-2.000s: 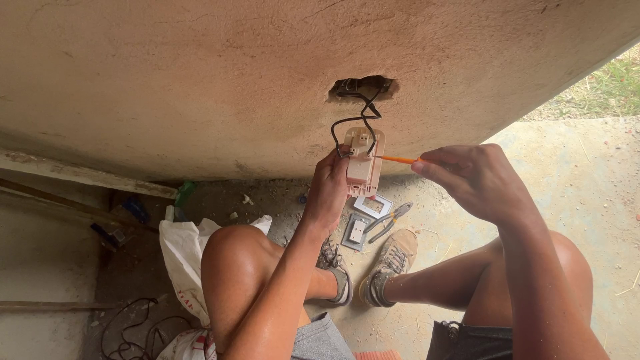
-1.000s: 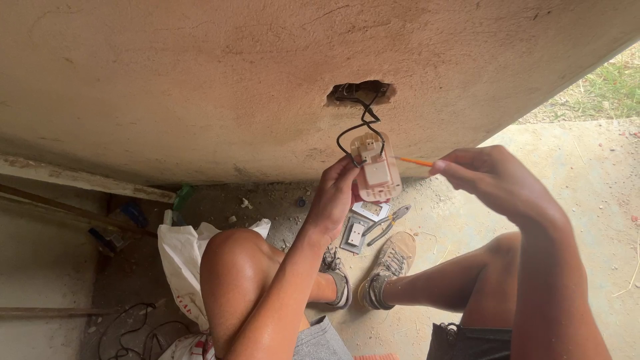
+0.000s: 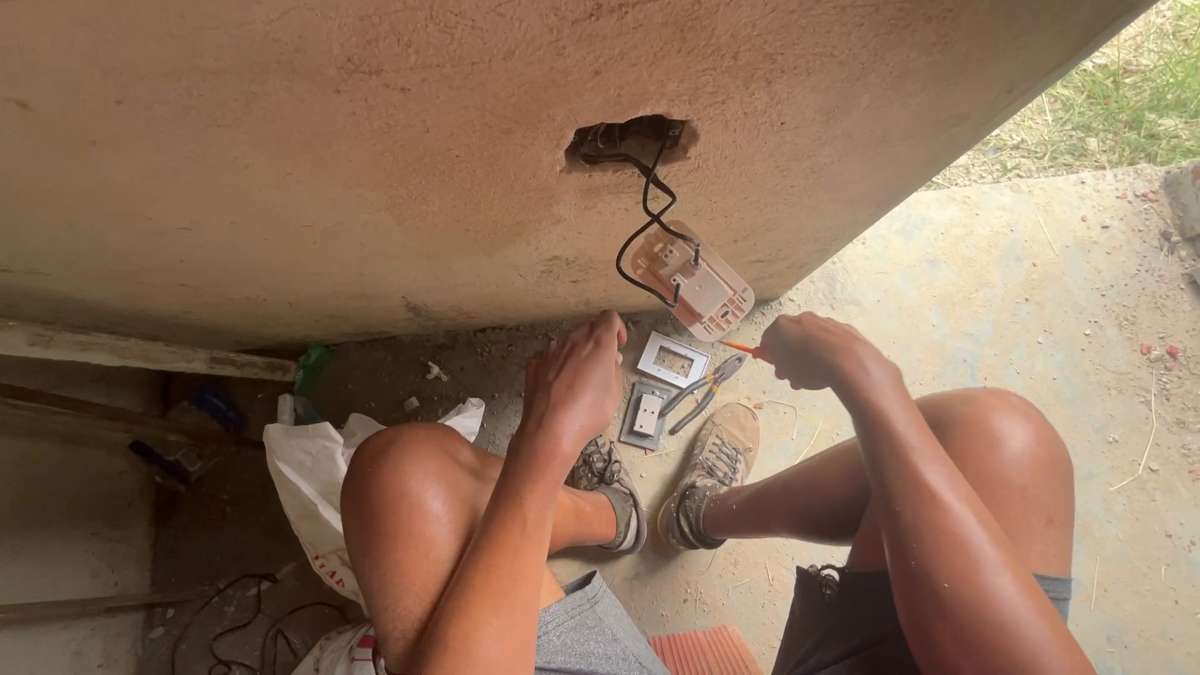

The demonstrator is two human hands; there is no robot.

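An electrical outlet with a beige plastic plate (image 3: 720,298) hangs by two black wires (image 3: 647,208) from a rough hole (image 3: 630,141) in the plastered wall. Its back side, with the wire ends in it, faces me. My right hand (image 3: 814,351) is closed around an orange screwdriver (image 3: 745,349), whose tip points left just below the plate. Left of and below the outlet is my left hand (image 3: 583,375), off the plate, its fingers curled; whether something small is in them cannot be seen.
Between wall and shoes lie a white cover frame (image 3: 673,360), a socket on a grey plate (image 3: 645,415) and pliers (image 3: 705,392). A white sack (image 3: 314,473) stands by my left knee, near black cable (image 3: 225,623). Wooden bars (image 3: 141,354) cross at left.
My left hand has let go of the outlet and drawn down from it. The outlet now hangs tilted on its wires. The screwdriver, near the outlet's terminals two seconds ago, is now lower.
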